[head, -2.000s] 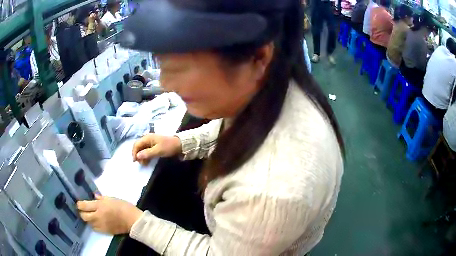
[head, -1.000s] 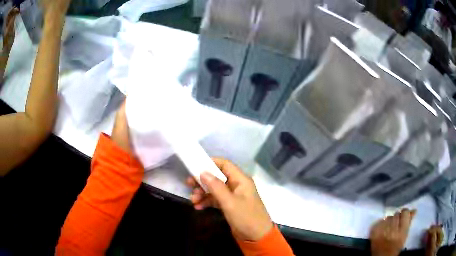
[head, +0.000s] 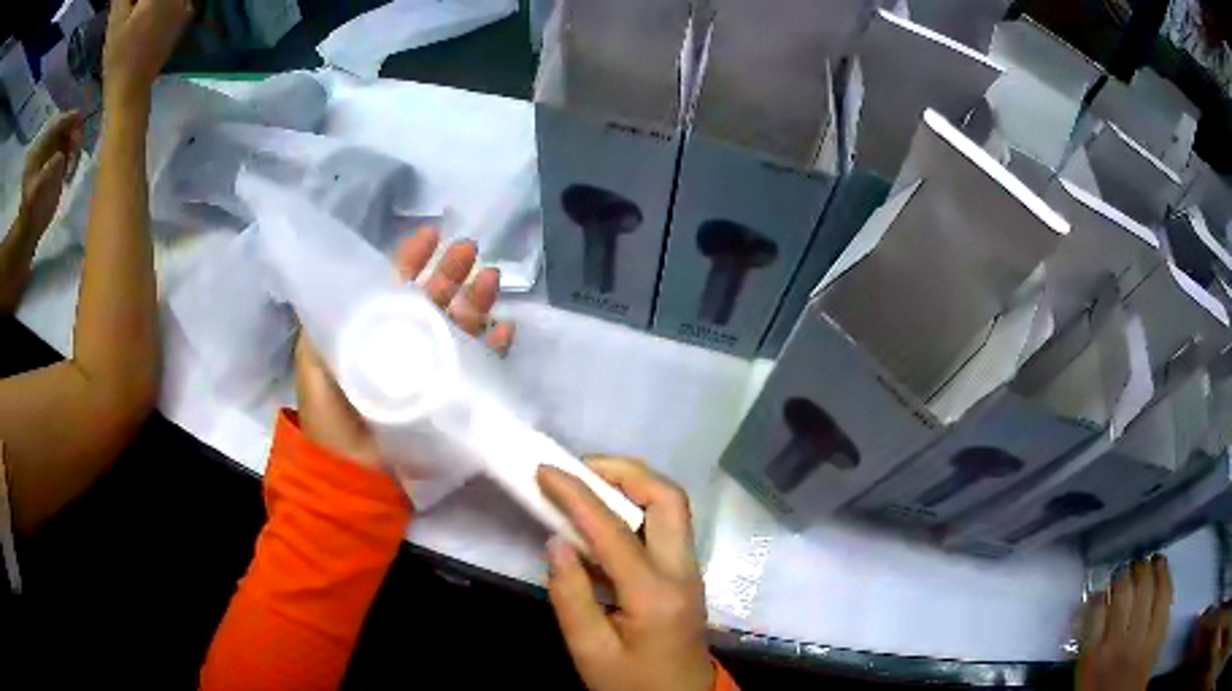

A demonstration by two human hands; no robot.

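Note:
A white handheld fan [head: 399, 362] lies head up and to the left, with its head inside a milky translucent sleeve [head: 314, 257]. My right hand [head: 628, 567] grips the end of its straight white handle. My left hand [head: 338, 405] is under the fan head and sleeve, palm up, with its fingers showing past the far side. The sleeve's pointed end reaches beyond the head towards the upper left. Whether my left fingers pinch the sleeve is hidden.
Open grey-blue boxes [head: 604, 223] with fan pictures stand ahead and to the right on the white bench [head: 635, 392]. Whitish bagged bundles [head: 230, 304] lie at the left. Another person's bare arms [head: 119, 257] are at the left edge. Another person's hand [head: 1128, 621] is at the lower right.
The view has swung from a neighbouring worker to the bench. Since one second ago, my left fingers have come into view beyond the sleeve, and the fan head shows clearly inside it.

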